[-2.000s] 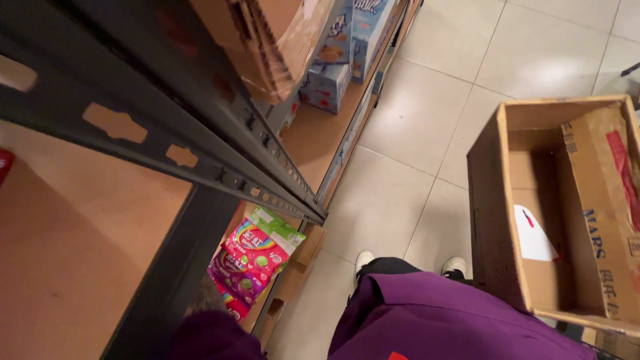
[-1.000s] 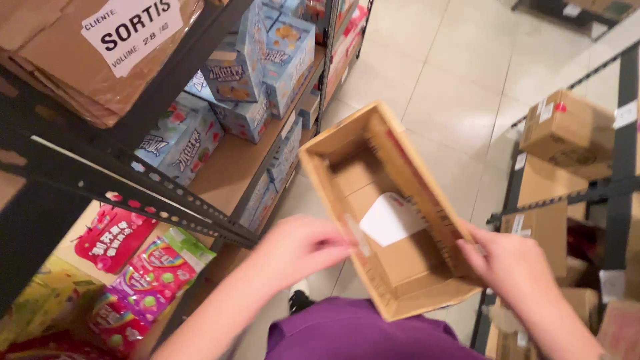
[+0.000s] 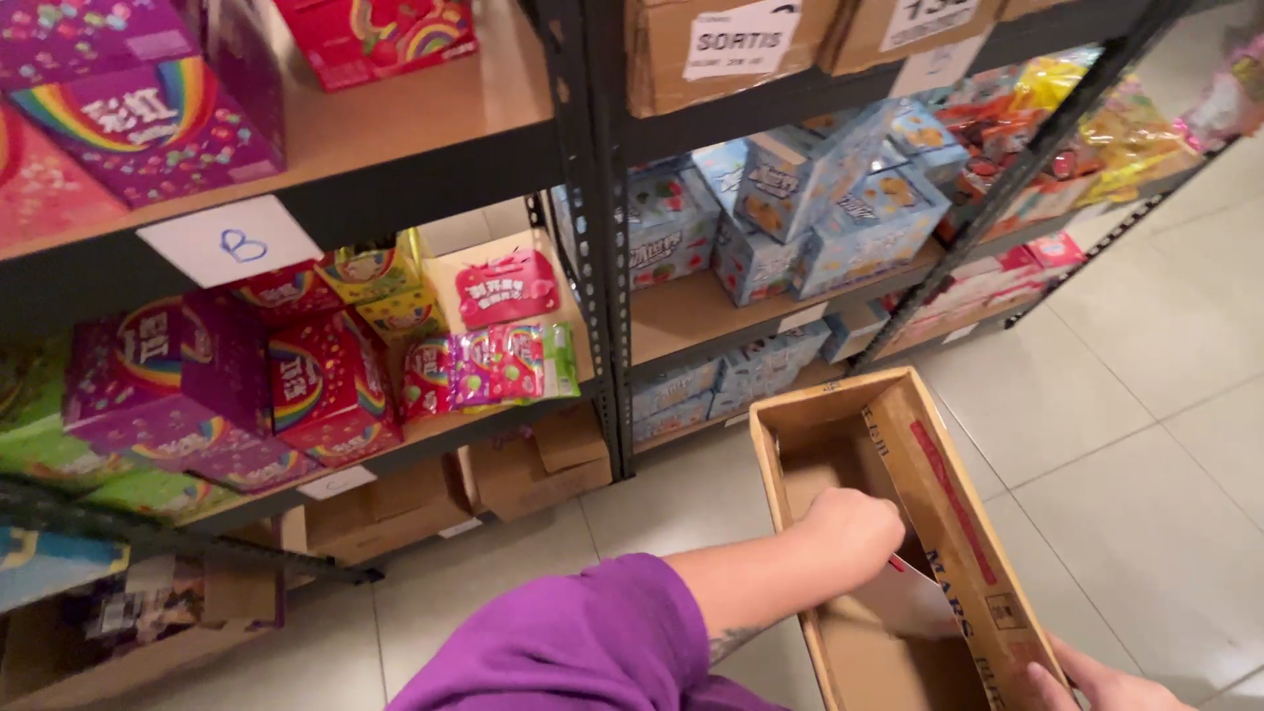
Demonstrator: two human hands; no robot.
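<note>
An open, long cardboard box (image 3: 948,513) is in front of me at the lower right, tilted in view. My left hand (image 3: 851,538) reaches into it, fingers closed on the white paper card (image 3: 913,597), which has a small red mark. My right hand (image 3: 1101,681) grips the box's near right edge at the bottom of the view, thumb on the side wall; its fingers are partly hidden. Apart from the card, only bare cardboard shows inside the box.
Black metal shelves hold purple candy boxes (image 3: 148,128), red candy boxes (image 3: 331,385), candy bags (image 3: 499,365) and blue snack boxes (image 3: 869,232). Brown cartons (image 3: 731,49) stand above. Several cartons (image 3: 533,469) sit on the bottom shelf. Pale floor tiles (image 3: 1116,474) lie beyond the box.
My left hand has moved from the box's rim into the box and onto the card. The right hand remains at the box's side. The view has swung toward the shelves.
</note>
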